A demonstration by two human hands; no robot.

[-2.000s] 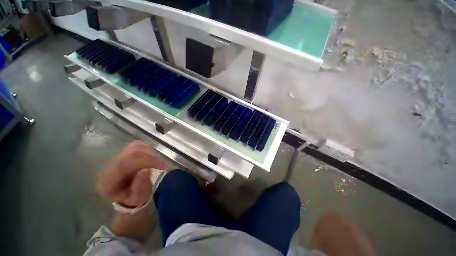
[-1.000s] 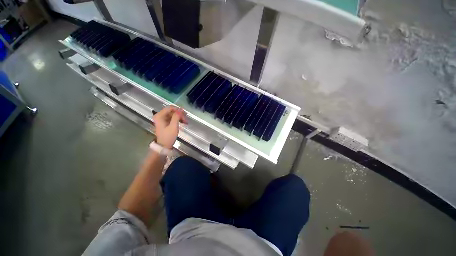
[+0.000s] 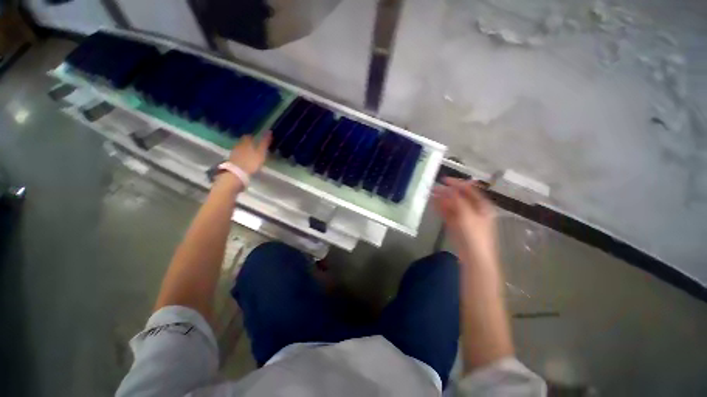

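Note:
Dark blue cell strings (image 3: 349,147) lie in several groups on a pale green sheet in a long white tray (image 3: 403,220). The tray is the top one of several stacked white shelves. My left hand (image 3: 250,157) is at the tray's near edge, by the gap between the middle and right groups, fingers bent; whether it touches a string is unclear. My right hand (image 3: 463,203) is beside the tray's right end, blurred, with fingers apart and nothing visible in it.
A pale wall (image 3: 558,101) stands behind the rack, with metal uprights (image 3: 381,58) and a dark blurred object (image 3: 252,19) above the tray. Block spacers (image 3: 318,223) sit between the shelves. My knees are close in front of the shelves. A thin dark strip (image 3: 536,315) lies on the floor.
My left hand has risen from beside my knee to the tray's near edge. My right hand has come up from the bottom of the picture to the tray's right end. The view has shifted.

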